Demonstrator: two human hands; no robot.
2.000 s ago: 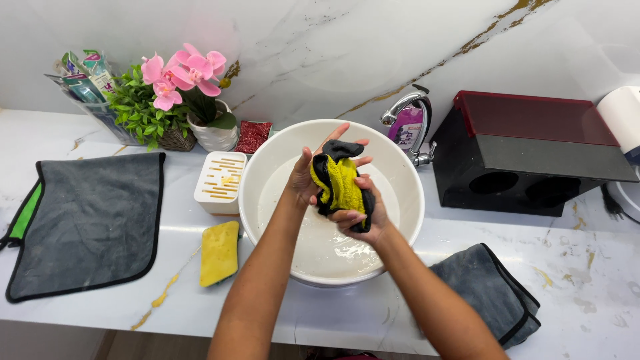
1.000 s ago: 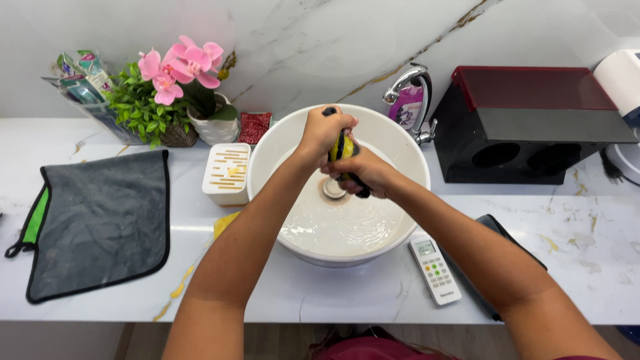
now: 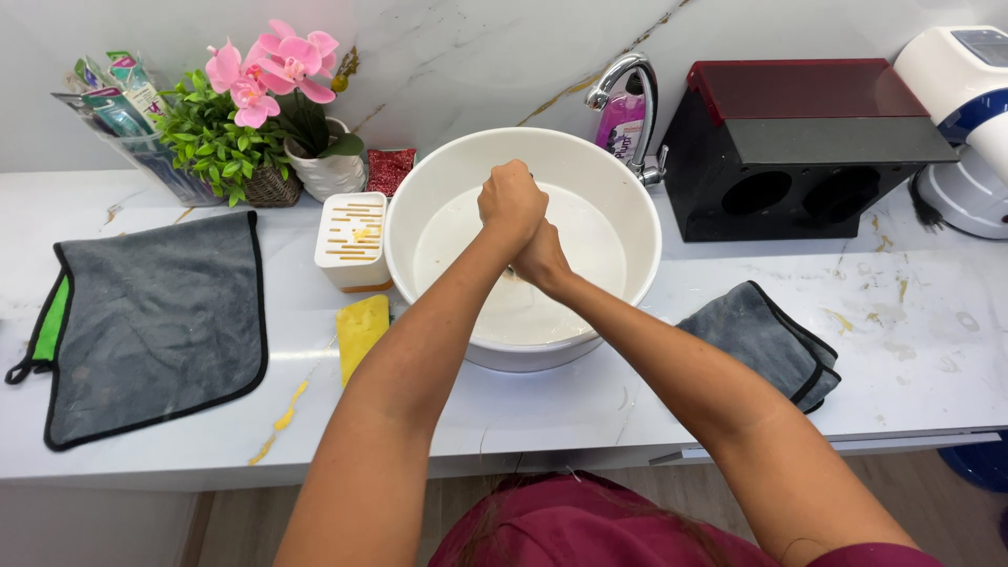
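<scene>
Over the white round basin point(image 3: 642, 236), my left hand point(image 3: 512, 203) is clenched above and against my right hand point(image 3: 542, 258). Both hands grip the black and yellow cloth, which is almost wholly hidden; only small dark bits show at the edges of the fists. Shallow water seems to lie in the basin, below the hands. A chrome faucet point(image 3: 650, 102) stands at the basin's back right, its spout pointing away from the hands.
Left of the basin are a white slotted soap box point(image 3: 353, 236), a yellow sponge point(image 3: 361, 331) and a grey cloth point(image 3: 165, 323). A folded grey cloth point(image 3: 756, 339) lies right. Behind stand potted flowers point(image 3: 323, 165), a purple bottle point(image 3: 622, 126) and a black box point(image 3: 787, 181).
Two seconds ago the black and yellow cloth lay bunched and visible between my loosely held hands; now both fists close tightly around it. A remote control seen one second ago no longer shows.
</scene>
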